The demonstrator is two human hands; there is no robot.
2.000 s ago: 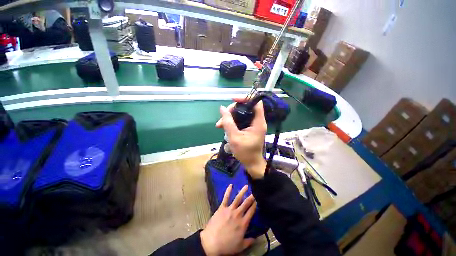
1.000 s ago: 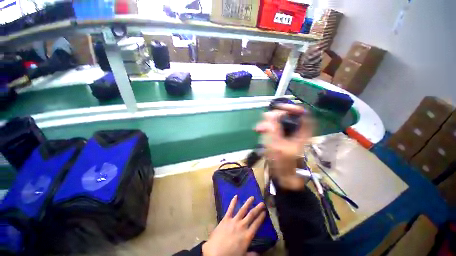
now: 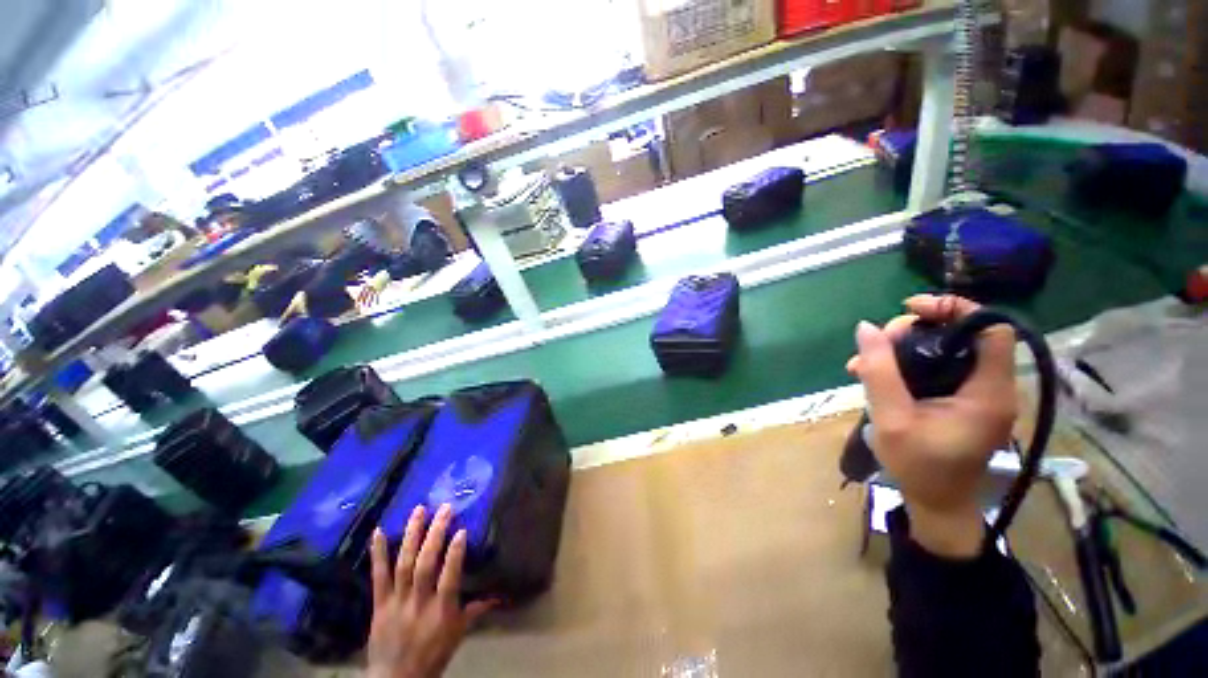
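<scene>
My right hand (image 3: pixel 943 424) is shut on the black electric screwdriver (image 3: pixel 935 355), held upright over the right of the bench, with its thick black cord looping beside the wrist. My left hand (image 3: pixel 421 609) is open, fingers spread over the lower front of a blue-fronted speaker (image 3: pixel 457 464) at left; whether it presses on it is hard to tell. A second blue-fronted speaker (image 3: pixel 338 497) stands against that one on its left. A whitish box, probably the screw box (image 3: pixel 880 509), is partly hidden by my right arm.
The green conveyor (image 3: pixel 808 315) runs behind the bench, with a blue-black speaker (image 3: pixel 698 322) on it. Pliers or cutters (image 3: pixel 1097 583) lie right of my forearm, near a crumpled clear bag (image 3: pixel 1159 378). A spring (image 3: pixel 964 119) hangs at upper right. An overhead shelf (image 3: pixel 583 126) crosses above.
The view has turned left. My left hand has left the speaker on the bench and is now at the left group. That speaker no longer shows on the bench; another shows on the near conveyor.
</scene>
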